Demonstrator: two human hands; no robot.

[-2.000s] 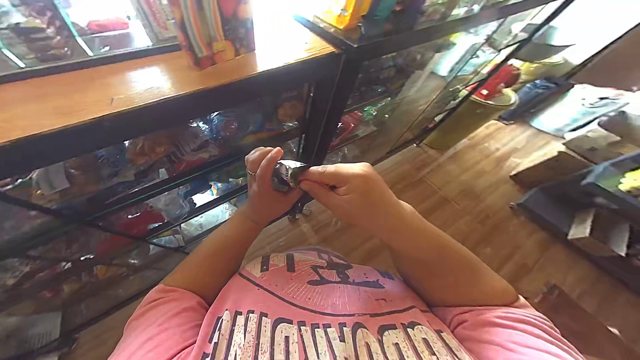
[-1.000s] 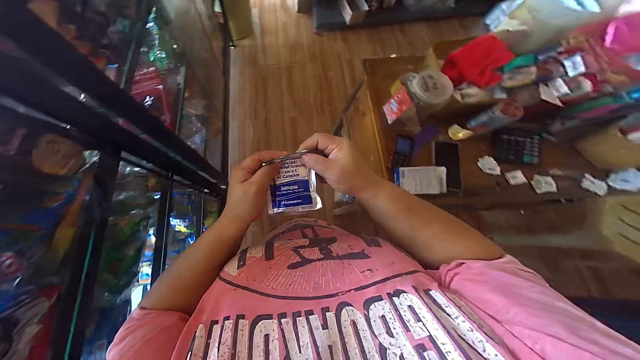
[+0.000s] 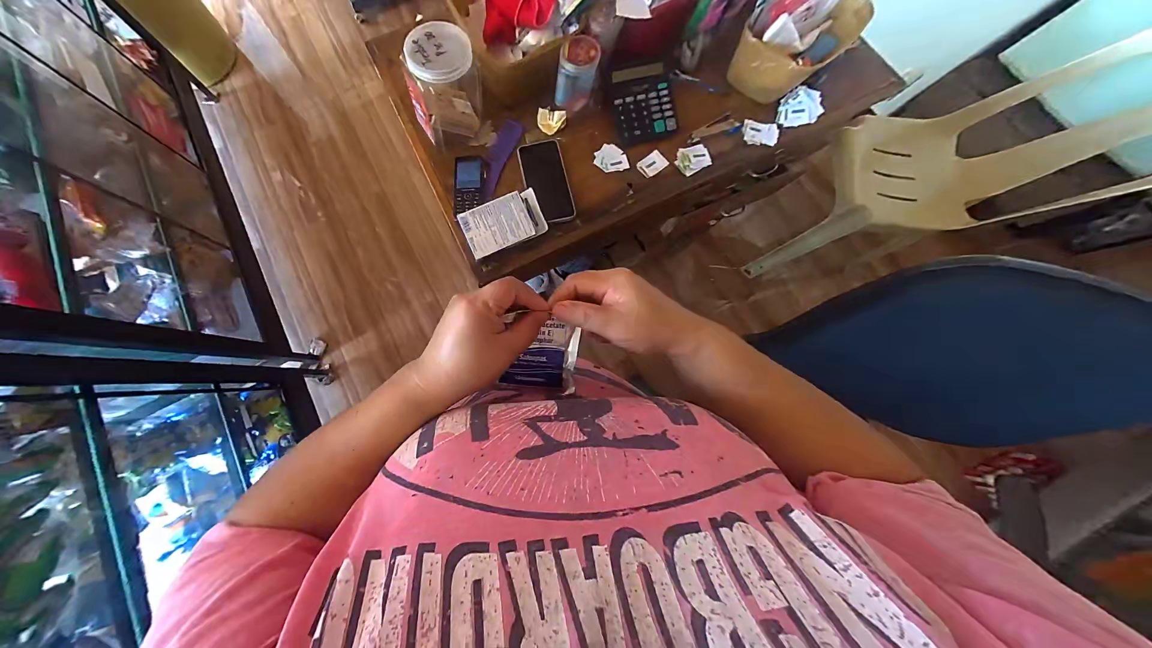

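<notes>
In front of my chest, both hands pinch the top edge of a white and blue printed packet (image 3: 541, 356). My left hand (image 3: 481, 331) grips it from the left, thumb and forefinger together. My right hand (image 3: 621, 310) holds it from the right, its fingertips touching those of my left hand. The packet hangs below the fingers against my pink shirt (image 3: 576, 495). Just beyond my hands, at the corner of the wooden desk (image 3: 531, 256), lies a white printed box or pack (image 3: 500, 223) beside a dark smartphone (image 3: 545, 180) and a keypad phone (image 3: 469, 184).
On the desk stand a lidded plastic jar (image 3: 441, 76), a calculator (image 3: 644, 103), small paper piles (image 3: 694, 160) and a filled basket (image 3: 769, 67). A plastic chair (image 3: 900, 166) and a dark blue seat (image 3: 972, 351) are at the right. Glass display cases (image 3: 117, 189) line the left.
The view has swung from the glass cases round to the desk. The packet, mostly hidden in my hands two seconds ago, has hung from my fingertips since one second ago.
</notes>
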